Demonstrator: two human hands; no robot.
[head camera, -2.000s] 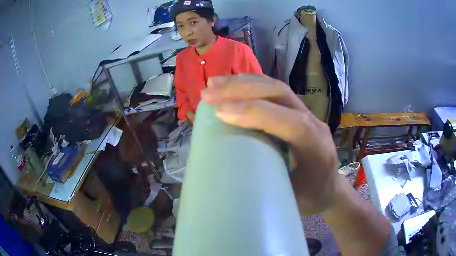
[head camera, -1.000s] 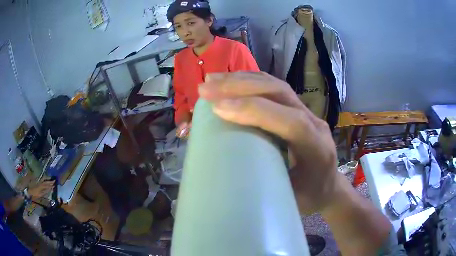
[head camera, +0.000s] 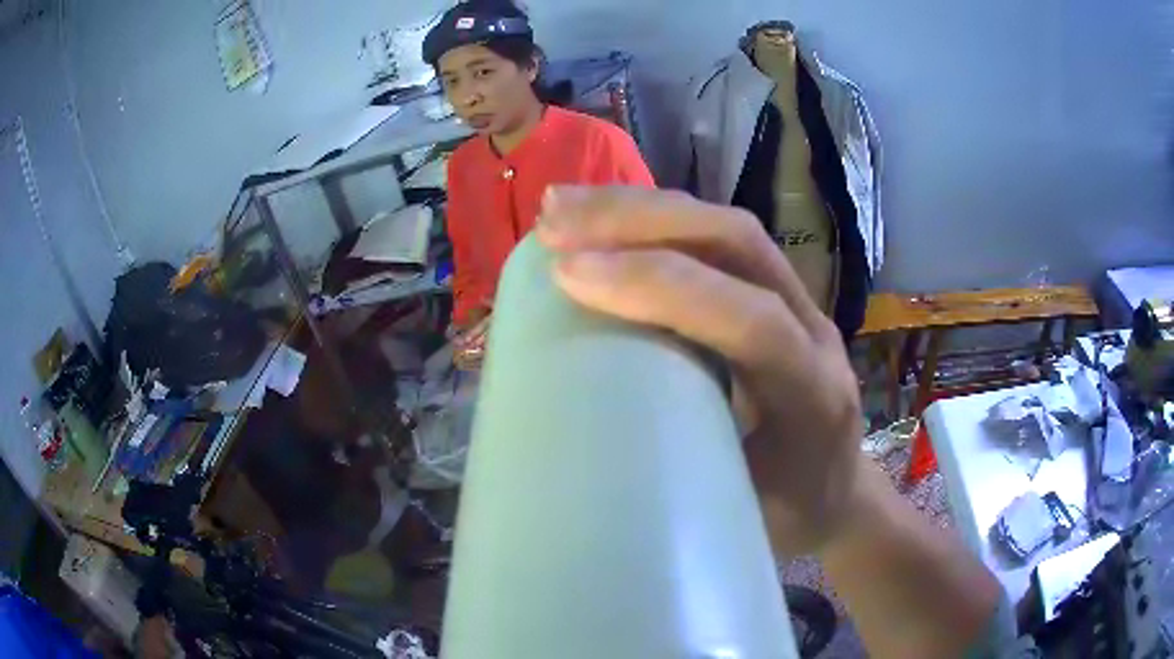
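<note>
A smooth pale green-white cylinder (head camera: 605, 476), like a thermos bottle or tumbler, fills the lower middle of the view, very close to the camera. My right hand (head camera: 747, 348) holds it from the right side, with the fingertips over its upper end. The lower end of the cylinder is cut off by the bottom edge. My left hand is not in view.
A person in a red top (head camera: 534, 174) stands beyond the cylinder. A wooden desk (head camera: 80, 505) and dark bicycle (head camera: 245, 586) are at left. A dress form with jackets (head camera: 801, 213), a wooden bench (head camera: 978, 306) and a white table (head camera: 978, 444) are at right.
At the lower left, the dark bicycle shows more and sits further right. Another person's hand by the desk has left that spot. My right hand keeps its hold on the cylinder.
</note>
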